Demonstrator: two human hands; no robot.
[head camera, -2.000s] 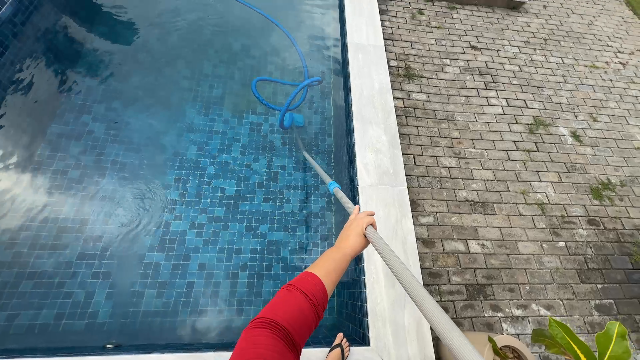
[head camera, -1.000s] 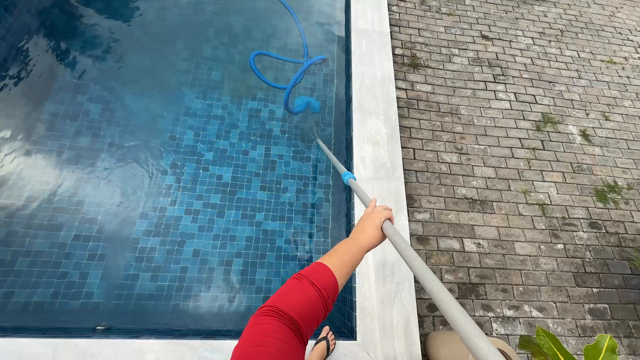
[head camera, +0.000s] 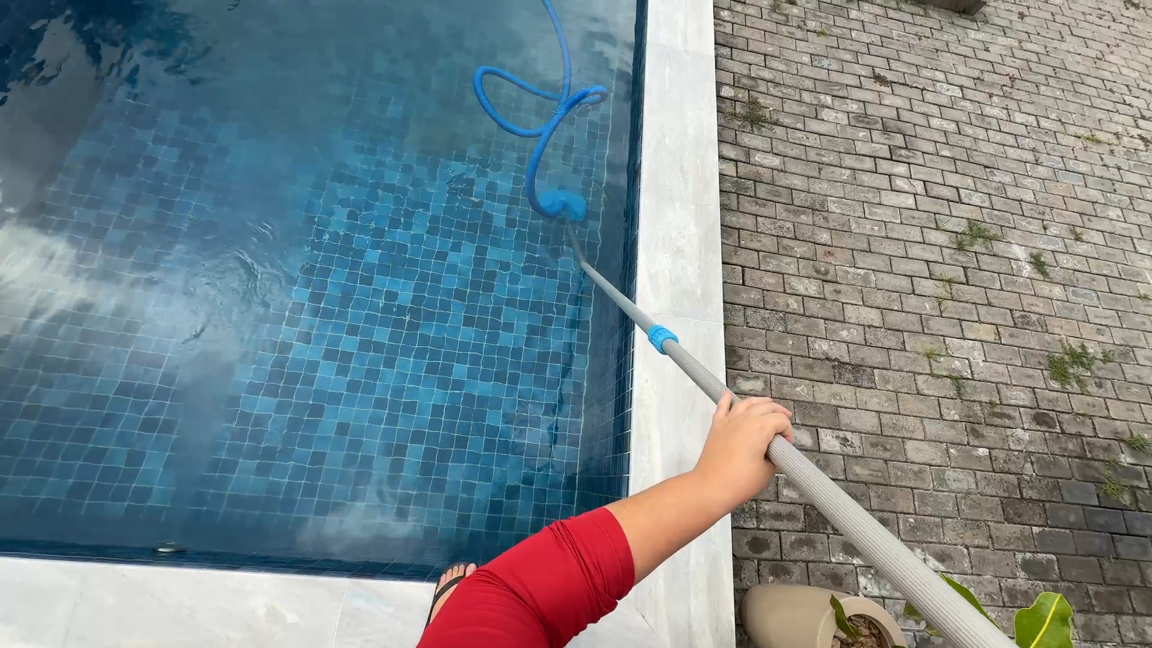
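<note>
My left hand (head camera: 742, 441), below a red sleeve, is closed around a grey ribbed telescopic pole (head camera: 864, 531). The pole runs from the lower right edge over the pool's coping into the water. A blue locking collar (head camera: 661, 338) sits on it just beyond my hand. At the pole's far end, underwater and partly blurred, is a blue pool vacuum head (head camera: 563, 205). A blue hose (head camera: 531, 166) leads from it, loops, and continues past the top edge. My right hand is out of view.
Pale stone coping (head camera: 679, 225) borders the tiled pool (head camera: 405, 360). Grey brick paving (head camera: 900, 270) lies to the right. A beige planter (head camera: 783, 616) with a leafy plant (head camera: 1044, 621) stands at the bottom right. My sandalled foot (head camera: 453, 576) is on the near coping.
My left hand stays on the pole. The blue hose's loops have shifted shape, and the vacuum head sits slightly farther from the side wall than two seconds ago.
</note>
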